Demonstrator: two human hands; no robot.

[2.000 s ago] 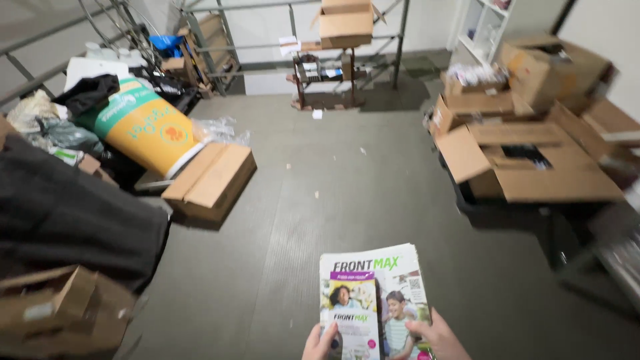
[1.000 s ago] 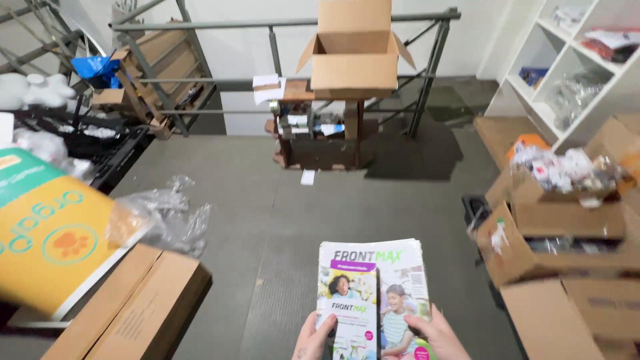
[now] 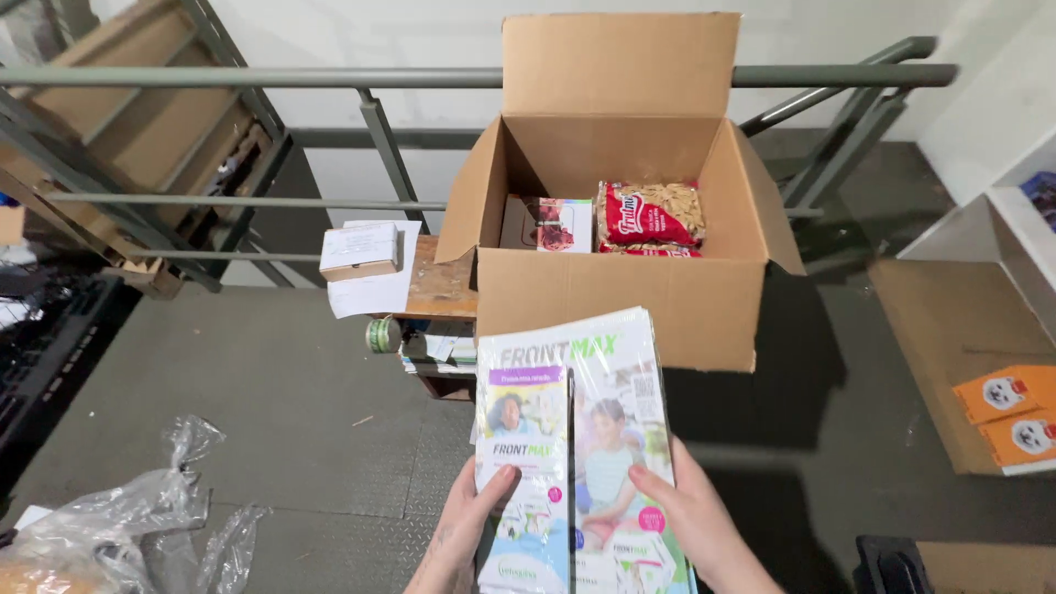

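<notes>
My left hand (image 3: pixel 474 516) and my right hand (image 3: pixel 689 511) grip the two sides of a plastic-wrapped stack of printed brochures (image 3: pixel 615 429), thumbs on top. A narrower bundle of leaflets (image 3: pixel 528 487) lies on the stack's left part, under my left thumb. Just beyond the stack stands an open cardboard box (image 3: pixel 619 301), its flaps spread. Inside it are a red and clear bag of a dry, pale food (image 3: pixel 652 216) and, to the left, a printed carton (image 3: pixel 561 224). The box rests on a small wooden stand (image 3: pixel 441 285); its lower part is hidden by the brochures.
A small white-topped box (image 3: pixel 360 250) lies on paper at the stand's left, above a roll of tape (image 3: pixel 383 335). A metal railing (image 3: pixel 247 78) runs behind. Crumpled clear plastic (image 3: pixel 148 511) is at lower left. Orange printed packs (image 3: pixel 1011 412) lie on cardboard at right.
The view has moved forward to the open box, and its contents have come into sight. Both hands still hold the brochures and leaflets as before.
</notes>
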